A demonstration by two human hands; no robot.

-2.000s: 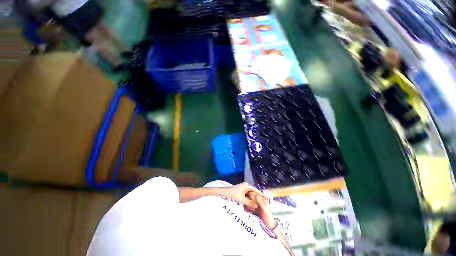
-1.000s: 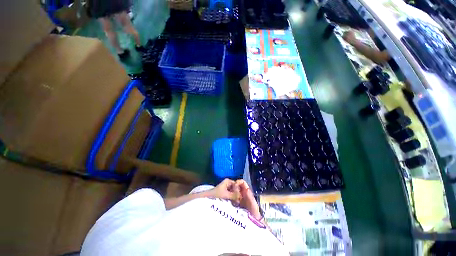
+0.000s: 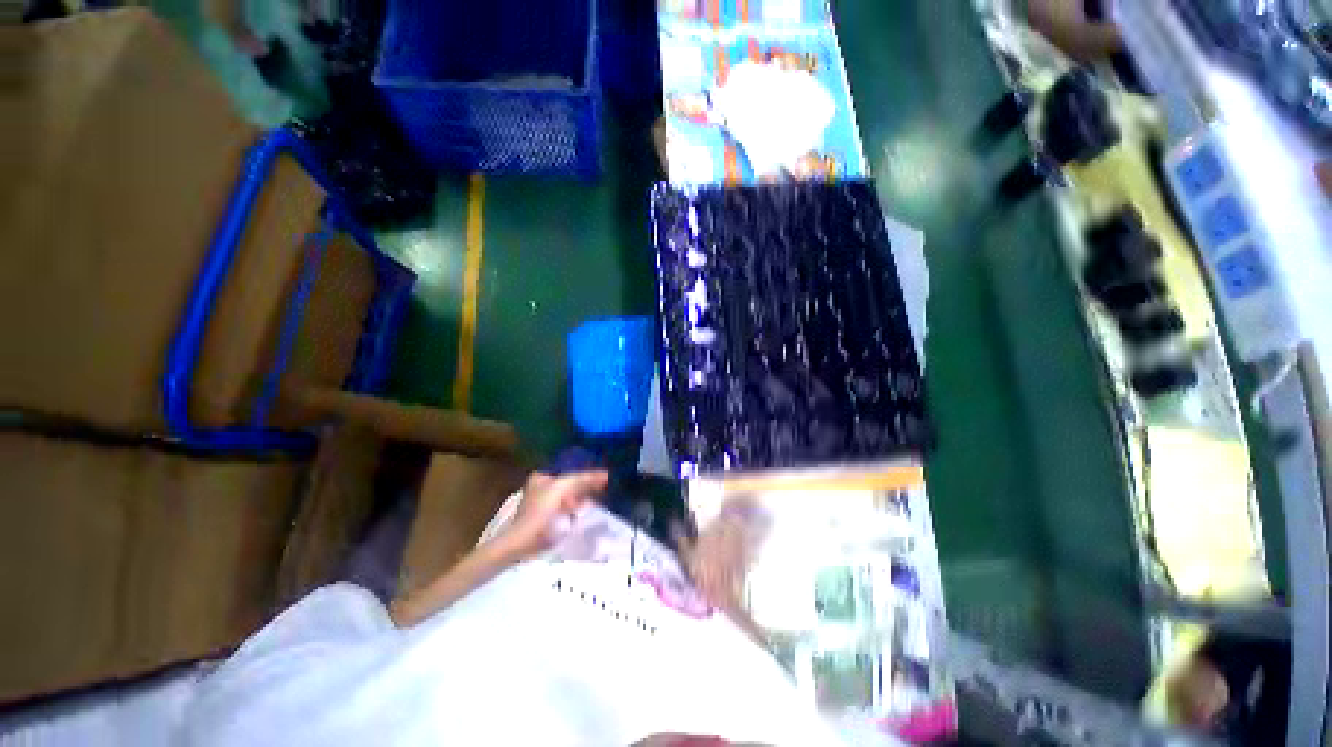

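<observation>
My left hand [image 3: 554, 506] is in front of my white shirt, left of the bench, with fingers partly spread and no held thing visible. My right hand [image 3: 723, 552] is blurred over the left edge of the printed bench covering [image 3: 855, 584]; its fingers and any held thing cannot be made out. A pink band [image 3: 676, 593] is at the right wrist. The glossy black blister tray [image 3: 789, 329] lies on the bench beyond the printed covering; neither hand touches it.
A blue-orange print with white paper [image 3: 774, 114] lies beyond the tray. A light blue bin [image 3: 609, 375] and blue crate [image 3: 490, 124] are left. Cartons [image 3: 102, 336] and a blue trolley handle [image 3: 205, 314] stand far left. Black units [image 3: 1125, 263] lie on the opposite bench; a person's hand [image 3: 1201, 686] shows lower right.
My hands were together and have parted; the right has moved over the printed covering. The view has shifted, so the tray and bin appear higher and further left.
</observation>
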